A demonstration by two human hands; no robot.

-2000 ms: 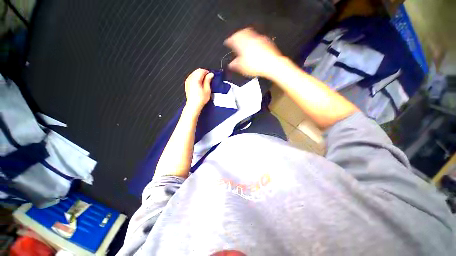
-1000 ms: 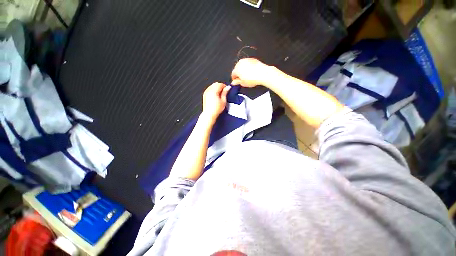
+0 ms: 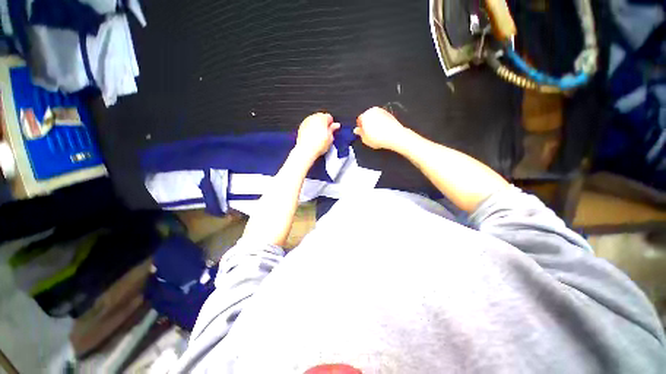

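A navy garment piece (image 3: pixel 226 152) with white parts lies as a long strip along the near edge of the black ribbed pressing table (image 3: pixel 241 66). Its white parts hang at the near edge. My left hand (image 3: pixel 316 136) pinches the navy edge near its right end. My right hand (image 3: pixel 380 128) pinches the right end corner, a little apart from my left hand. The fingertips hide part of the cloth between them. The steam iron (image 3: pixel 467 36) stands at the far right, partly cut off by the top edge, away from my hands.
A navy and white pile (image 3: pixel 84 44) lies at the far left, above a blue-topped box (image 3: pixel 62 135). A blue hose (image 3: pixel 544 75) curves behind the iron. More navy and white pieces (image 3: pixel 639 95) are at the right. Dark cloth (image 3: pixel 175 274) is heaped below the table.
The view has turned, bringing the iron into sight and the garment strip level. My right hand was raised off the cloth, then came to its end; both hands now pinch it, slightly apart.
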